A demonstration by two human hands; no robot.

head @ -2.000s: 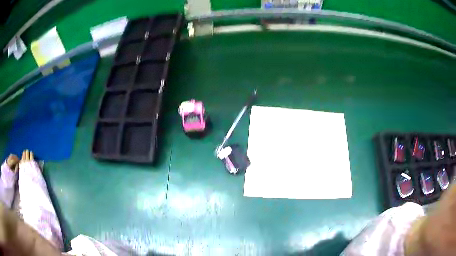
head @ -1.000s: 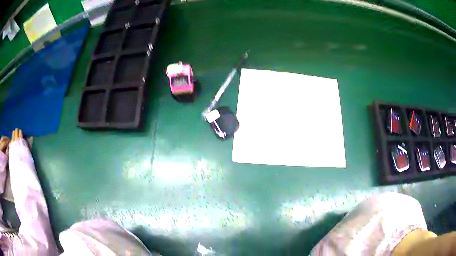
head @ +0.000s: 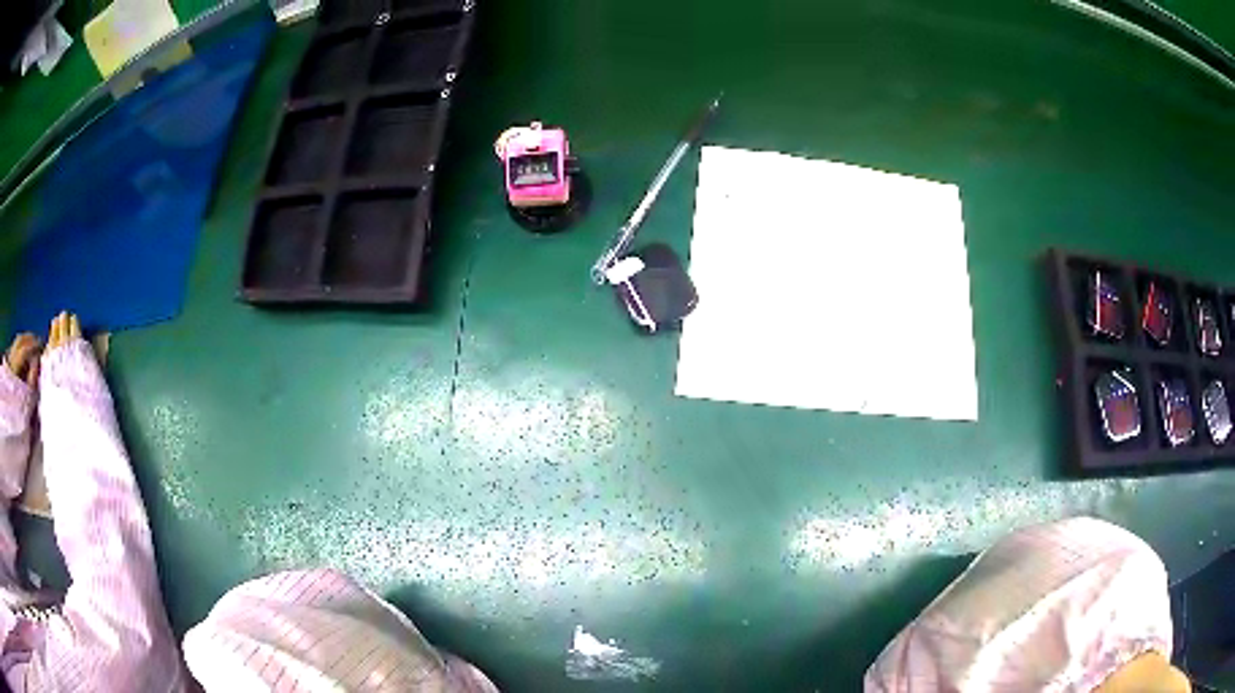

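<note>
My left hand is out of the picture; only a pale striped sleeve shows at the bottom left. At the bottom right, a sliver of my right hand or wrist (head: 1149,676) shows beyond its sleeve, cut off by the edge. A black foam tray (head: 1070,366) at the right holds several watch heads in its pockets. A dark watch unit (head: 660,290) with a white tag lies beside a clear pen (head: 660,186) and touches or nearly touches the left edge of a white paper sheet (head: 829,284).
A pink tally counter (head: 538,173) stands left of the pen. An empty black foam tray (head: 339,192) lies lengthwise at upper left, beside a blue mat (head: 136,190). Another person's hands (head: 61,329) and striped sleeves are at the far left. Light glares on the green bench (head: 542,474).
The view has tilted down, so the bench things sit higher. The large blurred skin areas at the lower corners have left the picture, except a sliver at right. The bench things keep their arrangement.
</note>
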